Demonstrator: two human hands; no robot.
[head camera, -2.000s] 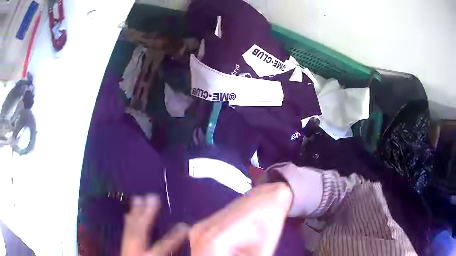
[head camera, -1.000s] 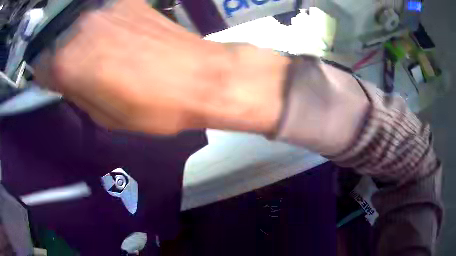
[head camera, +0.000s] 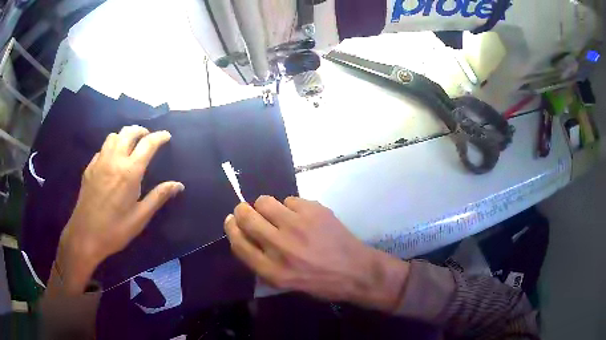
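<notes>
A dark navy fabric panel (head camera: 193, 149) lies on the white machine table, its far edge by the brightly lit presser foot (head camera: 268, 94). My left hand (head camera: 116, 192) rests on the panel at the left with fingers spread. My right hand (head camera: 299, 246) is on the panel's near right part, its fingertips pinching the lower end of a small white strip (head camera: 230, 178). A printed panel with a white logo (head camera: 159, 289) hangs at the table's near edge, below the dark panel.
The sewing machine head (head camera: 425, 16) stands at the top. Fabric shears (head camera: 425, 93) lie right of the needle. Small red and green tools (head camera: 565, 113) are at the right end. A ruler scale (head camera: 458, 219) runs along the front edge. Cut pieces (head camera: 515, 252) are at lower right.
The view has turned from the pile of cut pieces to the machine. My right arm no longer crosses the view; both hands now rest on the dark panel, the right one at the white strip.
</notes>
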